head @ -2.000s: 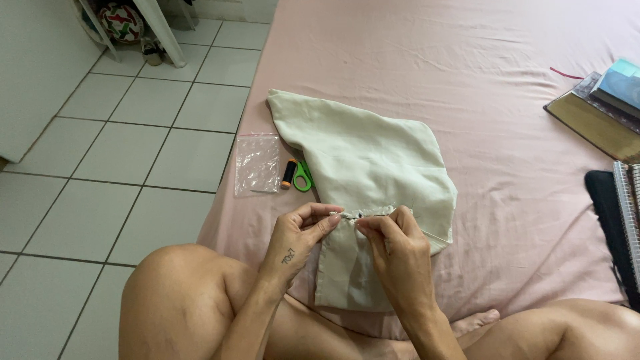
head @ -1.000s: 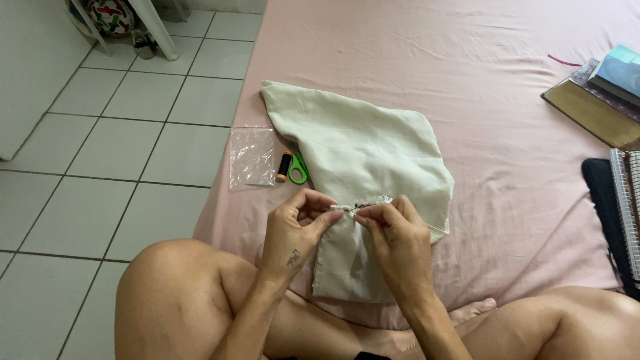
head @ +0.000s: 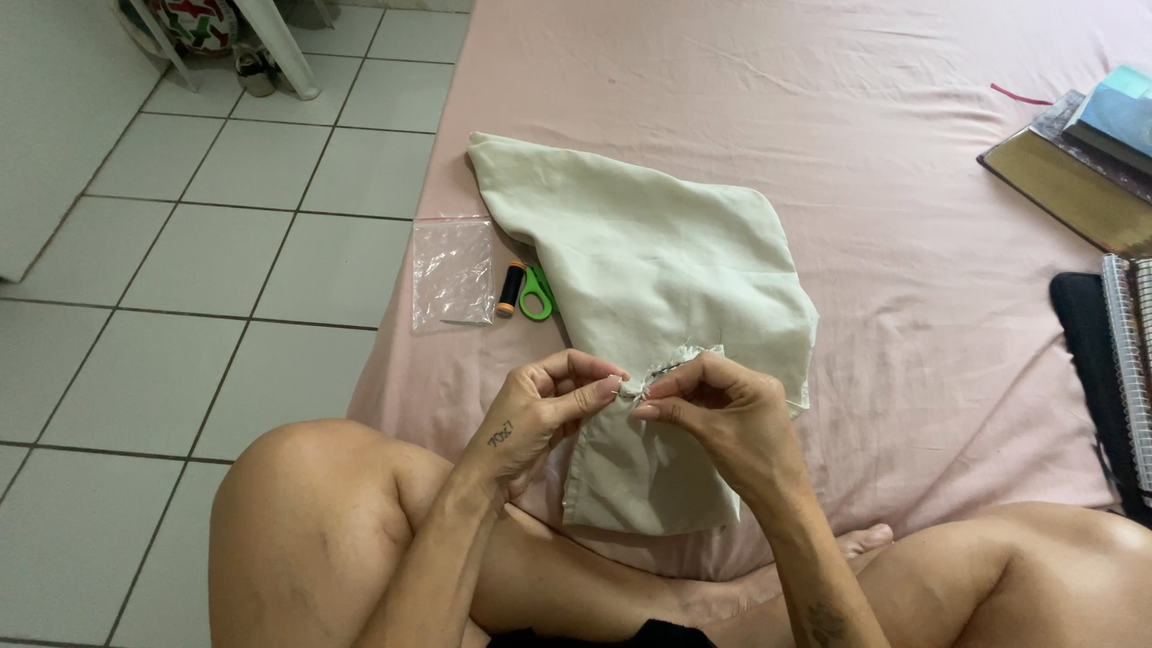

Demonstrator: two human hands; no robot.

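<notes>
A pale cream cloth [head: 666,252] lies on the pink bed sheet in front of my crossed legs. My left hand [head: 549,405] pinches its frayed edge between thumb and fingertips. Close beside it, my right hand [head: 720,405] pinches the same edge, where dark thread shows along the frayed part. Whether a needle is between the fingers, I cannot tell. Left of the cloth are green-handled scissors [head: 536,295], their blades hidden under it, a spool of dark thread [head: 510,289] with orange ends, and a clear plastic zip bag [head: 453,274].
Books [head: 1062,180] lie at the right on the pink sheet [head: 900,225], with spiral notebooks [head: 1125,333] and a black case [head: 1080,333] nearer me. The bed's left edge drops to a tiled floor [head: 234,252]. White furniture legs [head: 279,49] and shoes [head: 255,72] are at the upper left.
</notes>
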